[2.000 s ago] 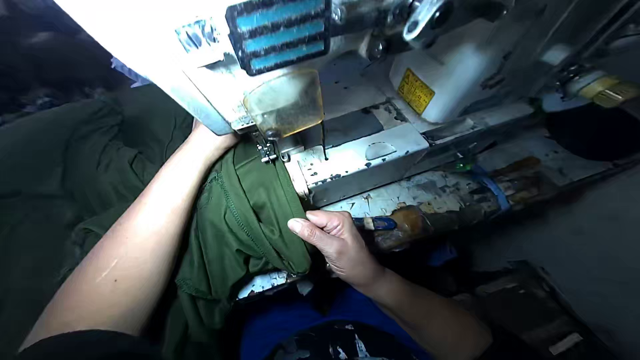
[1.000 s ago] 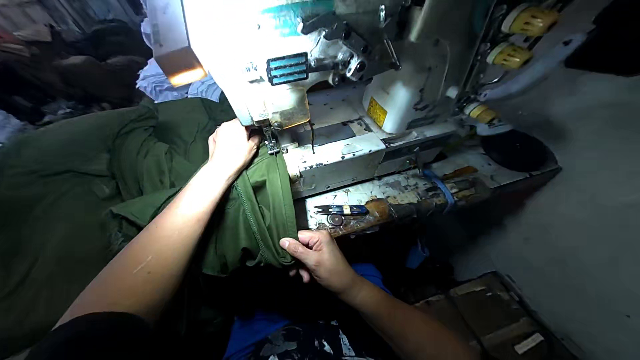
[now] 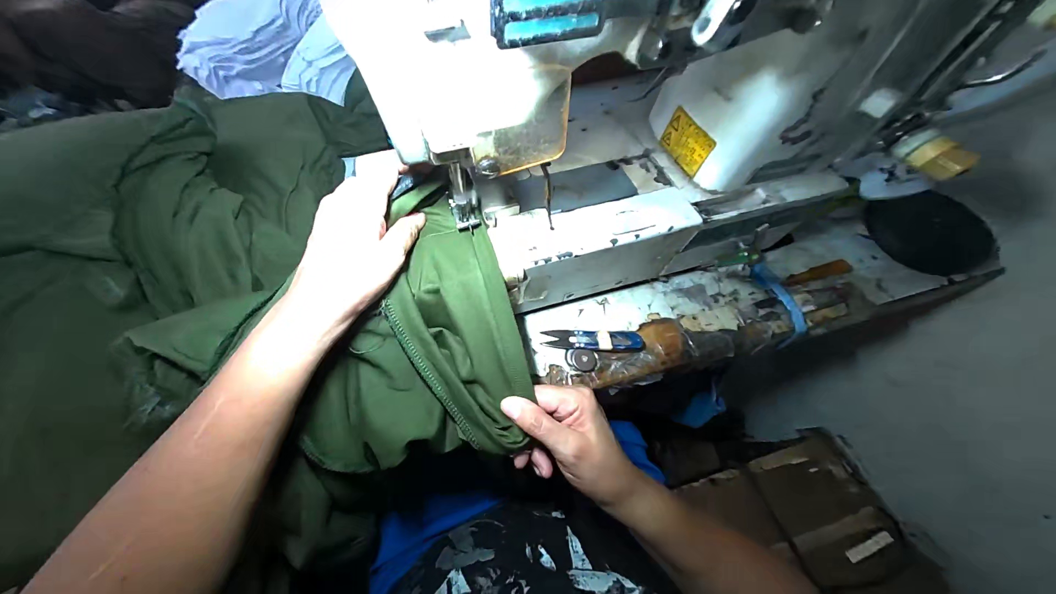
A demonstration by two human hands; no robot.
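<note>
A green fabric garment [image 3: 462, 313] lies around the narrow bed of an industrial sewing machine [image 3: 610, 239], its folded edge under the presser foot [image 3: 464, 206]. My left hand [image 3: 359, 231] rests on the cloth just left of the foot, thumb toward the needle; its fingertips are partly hidden behind the machine head. Near the bottom of the fold, my right hand [image 3: 569, 429] pinches the hem between thumb and fingers. A serged seam [image 3: 429, 375] runs down the cloth between the two hands.
Blue-handled thread snips [image 3: 594, 340] and a small round dark part [image 3: 582, 360] lie on the worn table edge. More green cloth [image 3: 99, 247] spreads at left, with stacked white fabric [image 3: 247, 49] behind. A cardboard box [image 3: 808, 503] sits low at right, beside a grey wall.
My left hand, mostly hidden behind the machine head two seconds ago, now shows on the cloth beside the presser foot. My right hand keeps its pinch on the hem. The view has shifted.
</note>
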